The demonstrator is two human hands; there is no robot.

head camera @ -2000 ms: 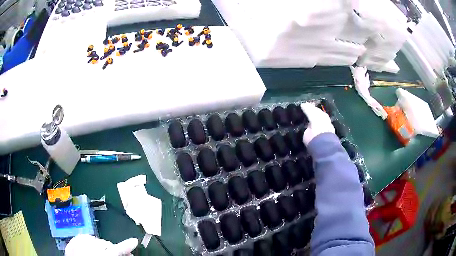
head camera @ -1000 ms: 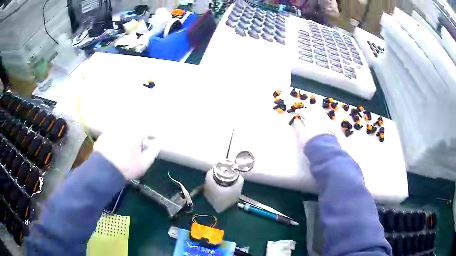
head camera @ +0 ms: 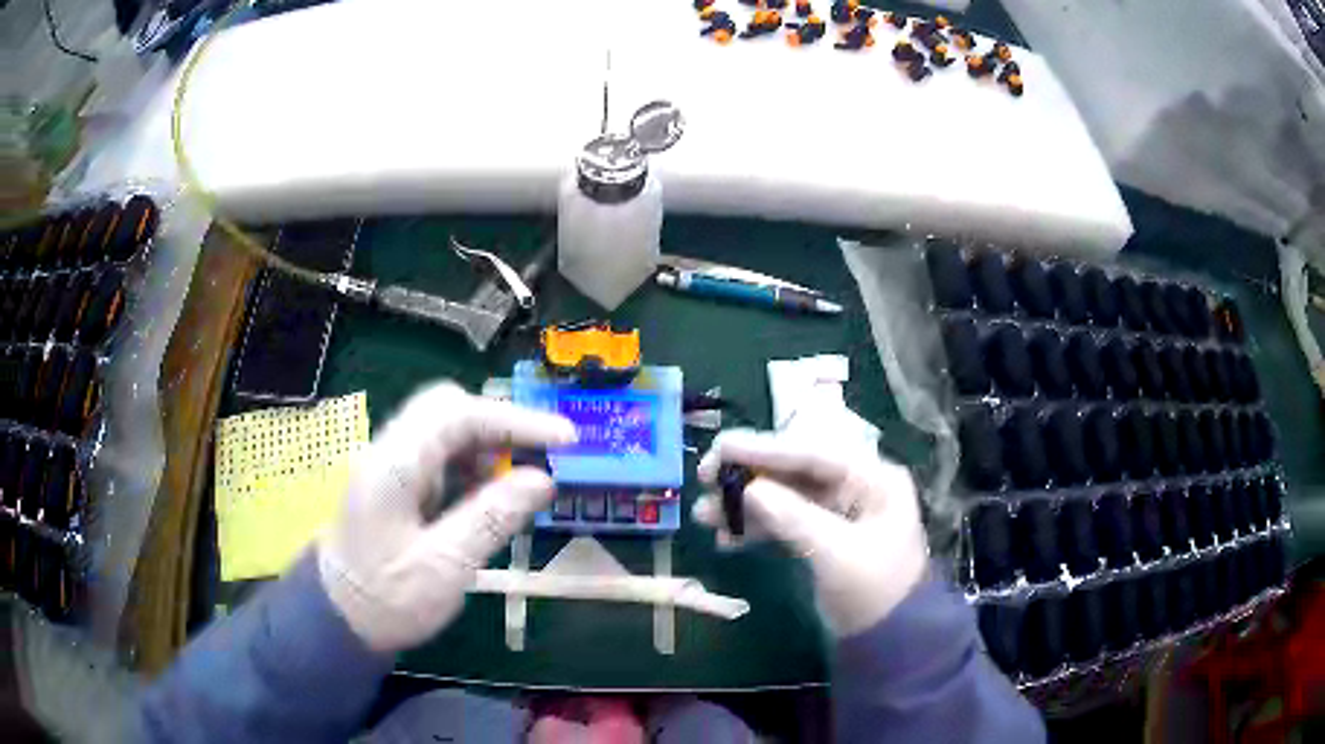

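Observation:
My gloved left hand [head camera: 436, 509] is in front of the light-blue tester's left side, its thumb and fingers around a small black-and-orange piece [head camera: 520, 462], mostly hidden by the fingers. My gloved right hand [head camera: 828, 523] holds a small black earbud [head camera: 734, 499] between thumb and fingers, just right of the tester. The light-blue tester [head camera: 612, 504] has a lit blue screen and a button row with one red button. An open orange-and-black case [head camera: 592, 350] stands behind it.
Blister trays of black cases lie at right [head camera: 1119, 422] and left [head camera: 58, 349]. A white bottle [head camera: 610, 240], pen [head camera: 748, 288], air gun [head camera: 436, 308], sticker sheet [head camera: 291, 487], dark flat rectangle [head camera: 298, 320] and crumpled wipe [head camera: 821, 395] surround the tester. Loose earbuds [head camera: 850, 29] lie on a foam slab [head camera: 392, 109].
The view has shifted down toward the tester. My right hand has left the earbuds on the foam and now holds one by the tester. My left hand has moved from the foam's left edge to the tester.

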